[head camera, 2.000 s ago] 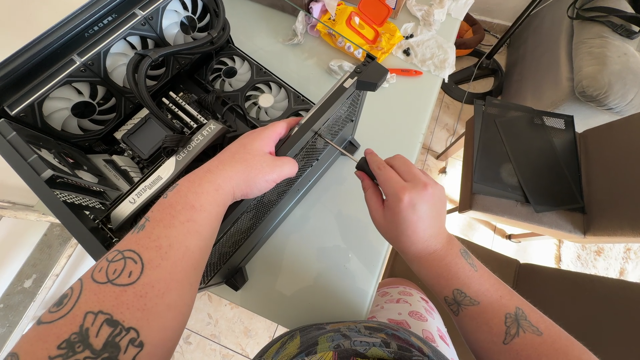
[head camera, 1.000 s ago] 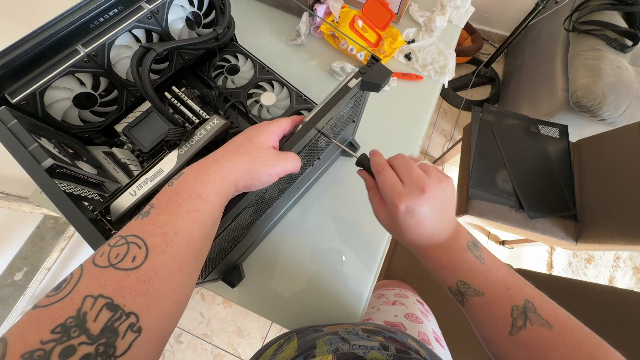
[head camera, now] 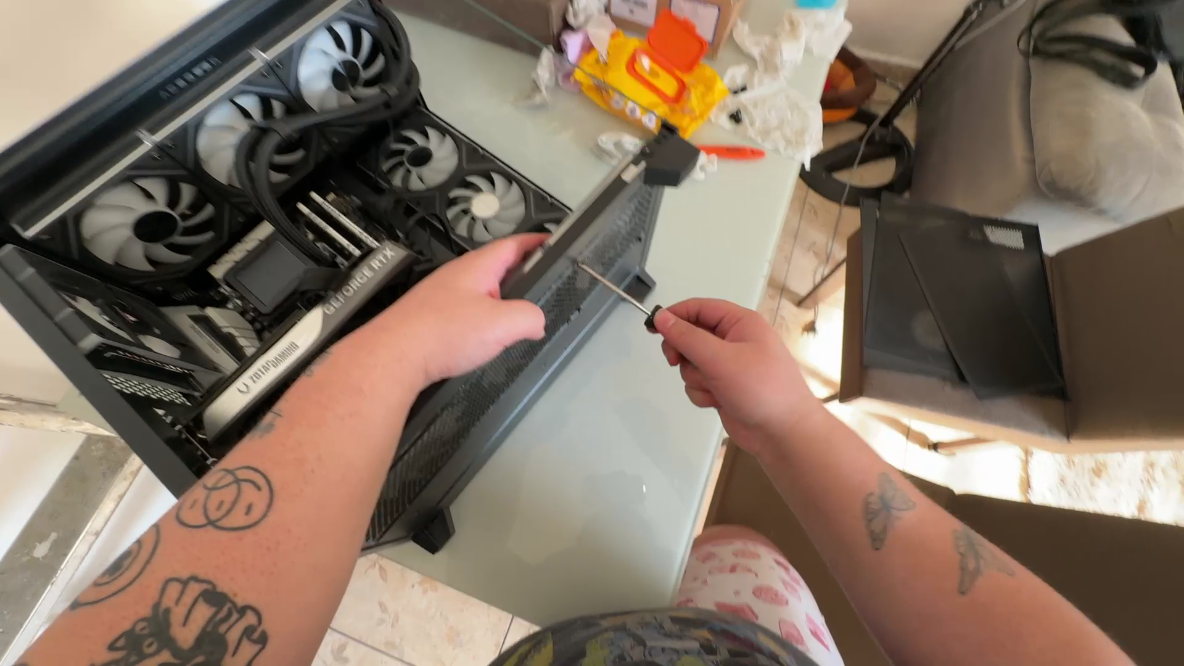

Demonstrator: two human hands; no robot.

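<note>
An open black computer case [head camera: 518, 407] lies on a glass-topped table, its mesh-covered side with feet facing me. Inside are white-bladed fans [head camera: 148, 222], a graphics card [head camera: 305, 342] and memory sticks [head camera: 338, 227]. My left hand [head camera: 472, 314] grips the case's edge, fingers over the rim and thumb on the outer side. In my right hand [head camera: 731, 361] is a screwdriver [head camera: 615, 289] with a thin metal shaft and dark handle, held between thumb and fingers. Its tip meets the mesh side near the upper edge; any screw there is too small to see.
A yellow wipes pack [head camera: 647, 79] with its orange lid up, crumpled white plastic [head camera: 777, 83] and an orange-red tool or pen [head camera: 731, 152] lie at the table's far end. Dark panels [head camera: 971, 305] rest on a brown chair [head camera: 1119, 342] at the right, before a grey sofa [head camera: 1101, 129].
My right hand's fingers have shifted their hold on the screwdriver handle. The screwdriver tip stays at about the same spot on the case, and my left hand stays on its edge.
</note>
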